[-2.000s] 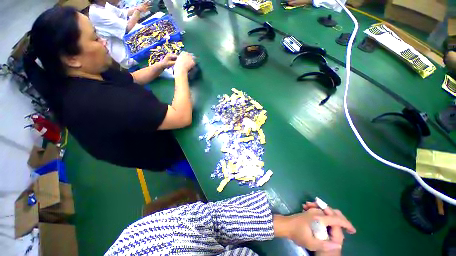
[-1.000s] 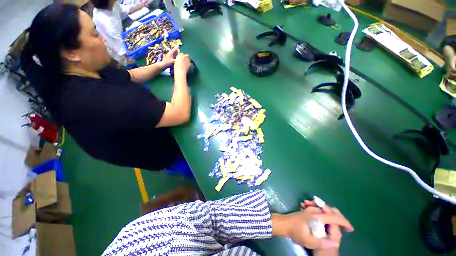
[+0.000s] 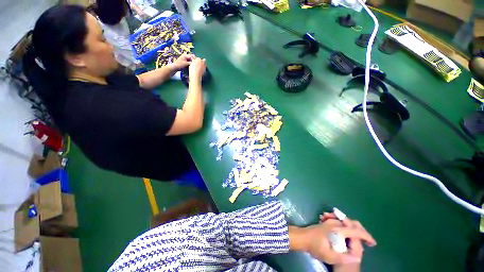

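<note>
My left hand (image 3: 325,239), in a striped sleeve, lies over my right hand (image 3: 347,260) at the bottom right of the head view. The hands overlap, and the right is mostly hidden and cut off by the lower edge. White wraps show on fingertips. No part is visible in them, but the space between the palms is hidden. A loose heap of yellow and silver-blue parts (image 3: 253,143) lies on the green bench (image 3: 318,175), beyond my left forearm. A round black fan housing (image 3: 294,77) lies farther along.
Black curved brackets (image 3: 390,104) and dark discs (image 3: 471,123) lie along the bench. A white cable (image 3: 383,151) loops across the right side. A person in black (image 3: 122,117) works at the left, near a blue bin of parts (image 3: 159,36). Cartons (image 3: 58,220) stand on the floor.
The fan housing and curved brackets have shifted right and downward along the bench. The black housing at the lower right has mostly left view. My clasped hands and the heap have barely moved.
</note>
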